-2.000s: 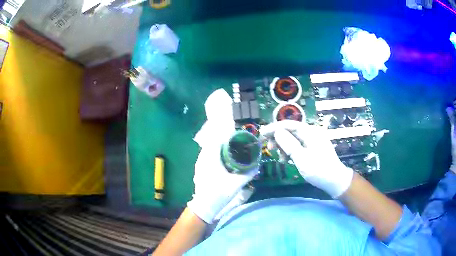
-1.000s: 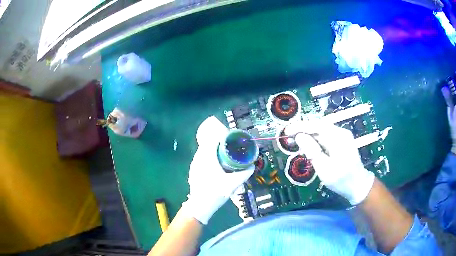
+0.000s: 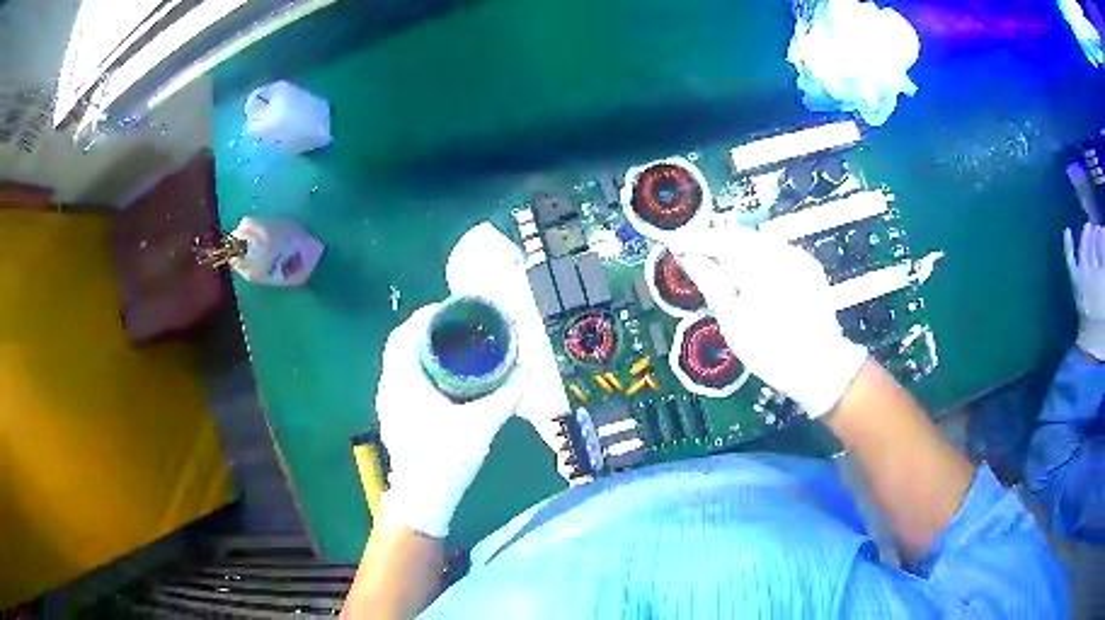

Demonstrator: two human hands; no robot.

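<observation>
The circuit board (image 3: 739, 418) lies on the green mat, with three large copper toroids and long pale strips. My gloved left hand (image 3: 424, 424) holds a round glass jar (image 3: 469, 348) of dark bluish liquid upright, left of the board. My gloved right hand (image 3: 782, 315) is over the middle of the board, fingertips pinched near the middle toroid (image 3: 679, 277). The brush itself is hidden or too blurred to tell. A small blue glow (image 3: 629, 242) shows on the board left of the fingertips. A white cloth or paper (image 3: 487, 257) lies along the board's left edge.
A crumpled glowing heap (image 3: 854, 58) lies behind the board. Two whitish containers (image 3: 287, 118) stand at the left, one (image 3: 278, 252) with thin sticks. A yellow marker (image 3: 368, 476) lies by my left wrist. A lamp (image 3: 182, 49) hangs upper left. Another person's gloved hand (image 3: 1086, 285) shows far right.
The view has shifted. My left hand and the jar have moved left, away from the board. My right hand, earlier holding a thin reddish stick toward the jar, is now apart from it.
</observation>
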